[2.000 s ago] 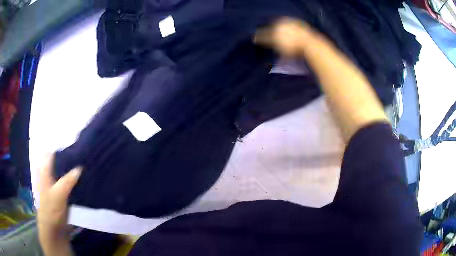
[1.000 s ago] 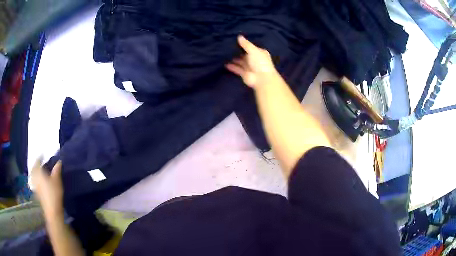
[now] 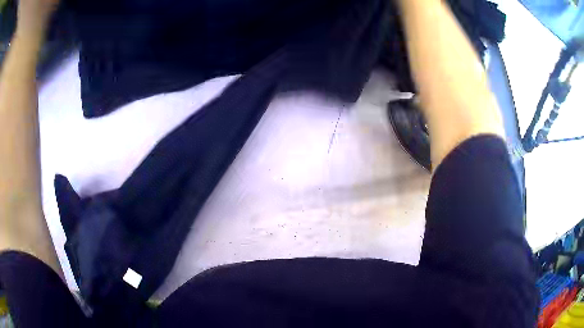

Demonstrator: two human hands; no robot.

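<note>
Dark trousers run diagonally, one leg (image 3: 192,160) over the pale table cover (image 3: 307,192). Their bunched lower-left end has a small white label (image 3: 132,277) and lies near the wearer's body. The upper end runs into a wide dark cloth (image 3: 192,45) across the top. Both forearms reach up to the top edge, the left at the far left, the right at the right. Both hands are cut off by the top edge, so their grip does not show.
An iron (image 3: 410,131) stands at the right on the table, partly hidden behind the right forearm. A hose or cable arm (image 3: 552,96) is at the far right. Blue, red and yellow items (image 3: 557,301) show at the bottom right corner.
Both hands have moved up out of the picture. The upper dark cloth has shifted up and spread wide. The trousers' labelled end lies lower, released by the left hand.
</note>
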